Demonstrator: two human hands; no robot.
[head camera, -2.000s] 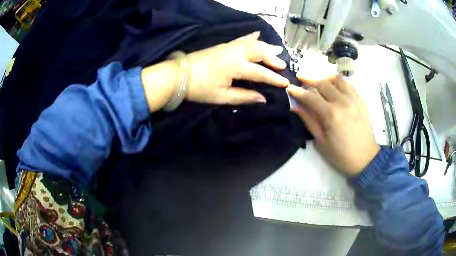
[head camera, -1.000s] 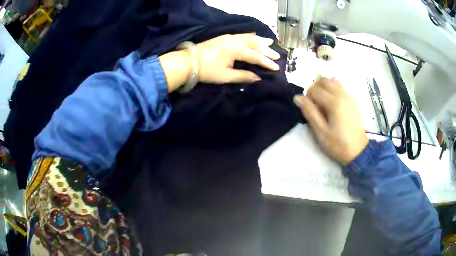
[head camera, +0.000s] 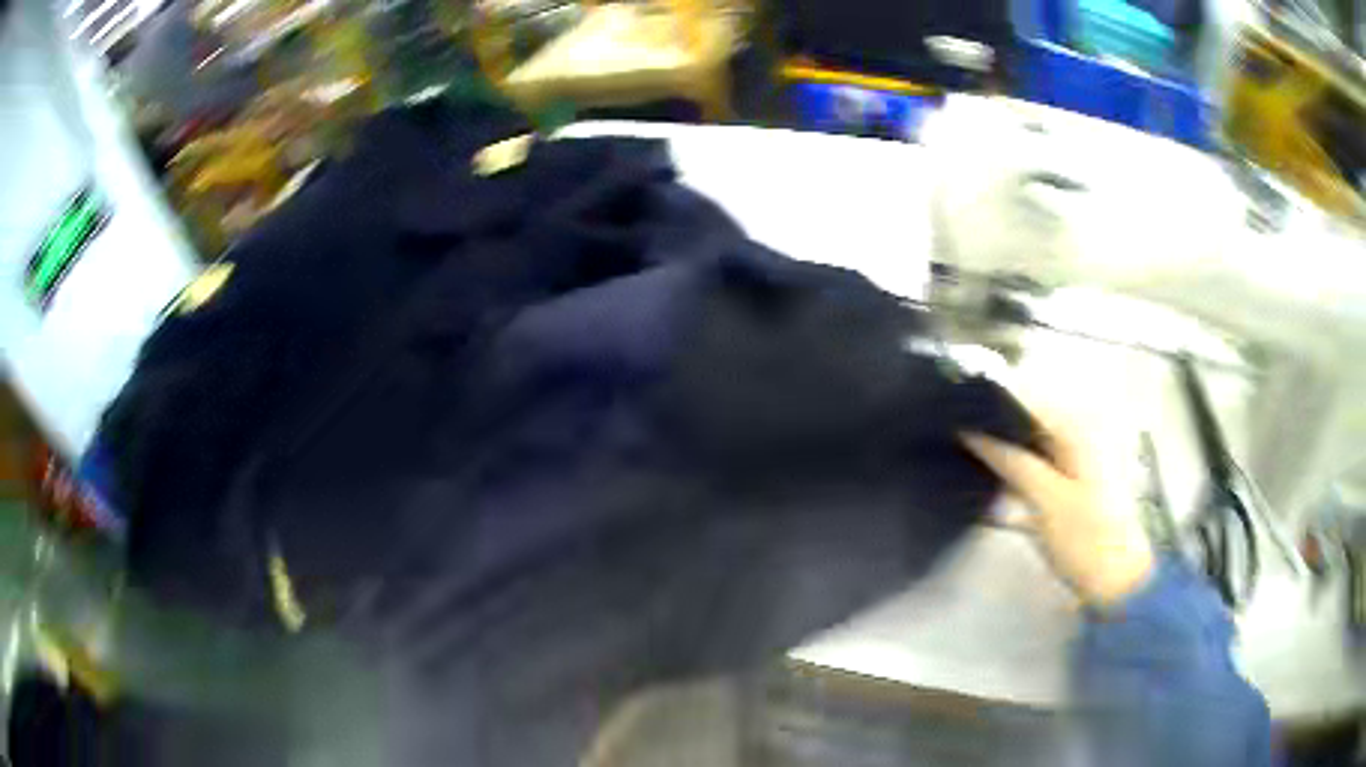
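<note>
The frame is blurred. The dark garment body (head camera: 599, 390) spreads over the left and middle of the view, with small pale yellowish patches on it. Its right end lies near the needle area of the white sewing machine (head camera: 1109, 225). My right hand (head camera: 1071, 502) is at this right end, with thumb and fingers on the cloth edge, pinching it. My left hand is not in view; neither it nor its sleeve shows. The presser foot and needle are too blurred to make out.
Black-handled shears (head camera: 1225, 517) lie on the white table (head camera: 899, 637) right of my right hand, with a slim tool beside them. Behind the machine are a blue bin (head camera: 1116, 60) and blurred items. A pale panel (head camera: 90, 255) stands at the far left.
The view has tilted up and left, so the machine sits lower. My left hand has left the picture. More garment shows, bunched up. My right hand is now at the cloth edge.
</note>
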